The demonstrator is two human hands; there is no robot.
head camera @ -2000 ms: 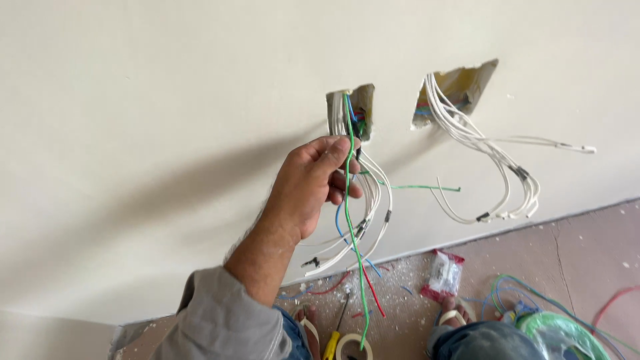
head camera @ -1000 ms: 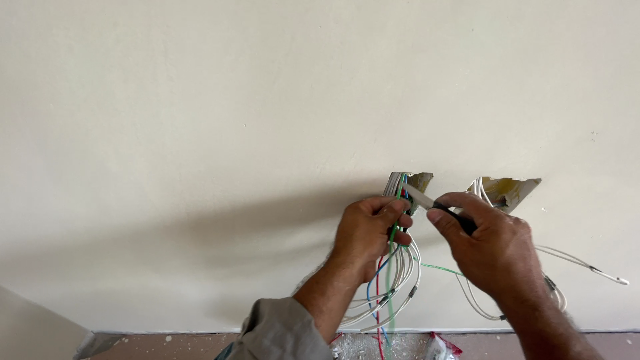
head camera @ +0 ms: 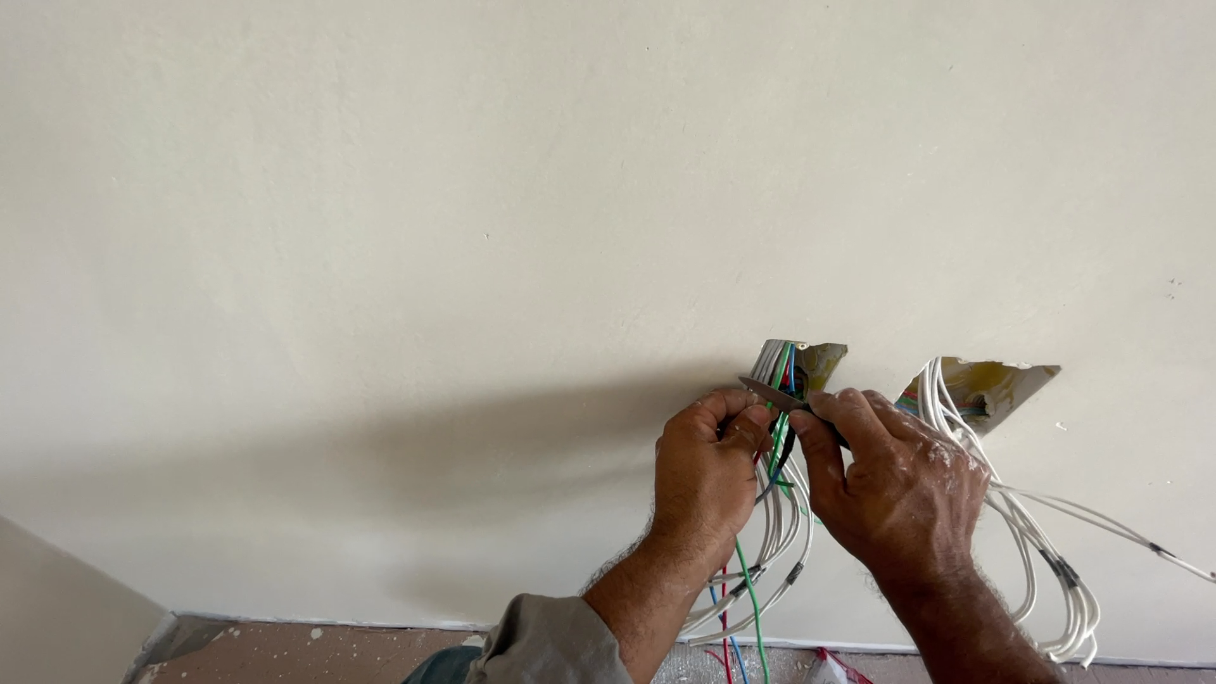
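My left hand pinches a green wire just below the left wall box. In my right hand is a knife, its dark handle mostly hidden by my fingers. The knife blade lies across the green wire, close to my left fingertips. White cables with dark tape marks hang from the same box, among red and blue wires. Further right, a second wall box holds another bundle of white cables, which droops behind and beside my right hand.
A pale plastered wall fills most of the view. Along its foot runs a reddish floor spotted with white. A clear and red plastic packet lies on the floor at the bottom edge. The wall's corner is at the lower left.
My right hand, out of view two seconds ago, came in with the knife. Its blade now lies more across the wire than one second ago. The view has tilted up the wall.
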